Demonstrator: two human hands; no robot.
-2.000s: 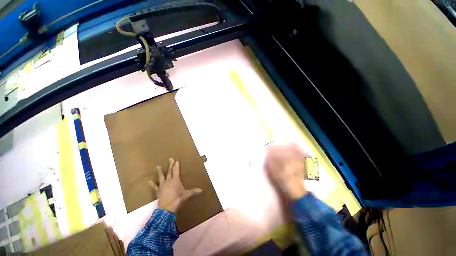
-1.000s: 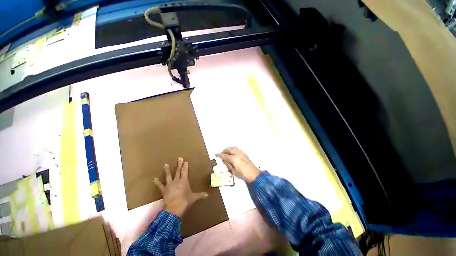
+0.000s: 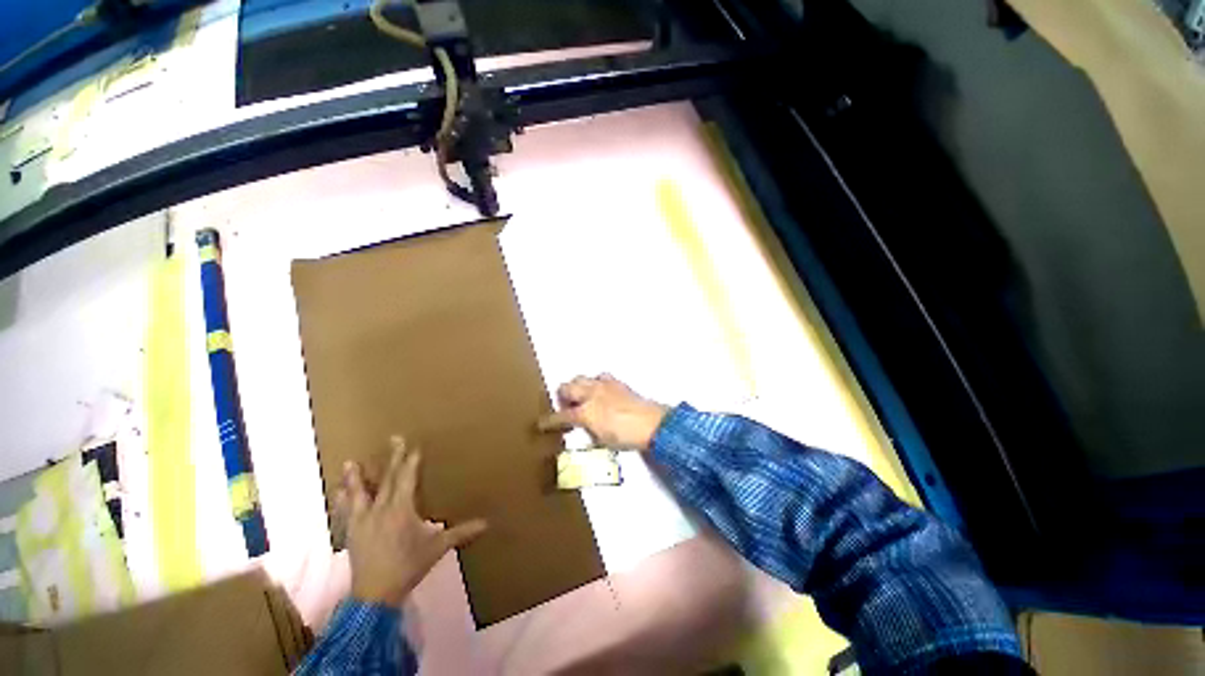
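Observation:
A brown cut panel lies flat on the pink-white template board, its long side upright in the view. A small yellowish block lies against the panel's right edge. My left hand rests with spread fingers on the panel's lower left part, near its left edge. My right hand is at the panel's right edge, just above the block, with a finger reaching onto the panel. The fingers are bent; whether they pinch the edge or a small tab is unclear.
The black laser head hangs from the gantry at the panel's top edge. A blue taped strip lies left of the panel. A brown panel stack is at the lower left. Tan draped sheets hang at the upper right.
My right hand came left from the bed's right side with the yellowish block, which now lies by the panel without the hand on it. My left hand slid left on the panel.

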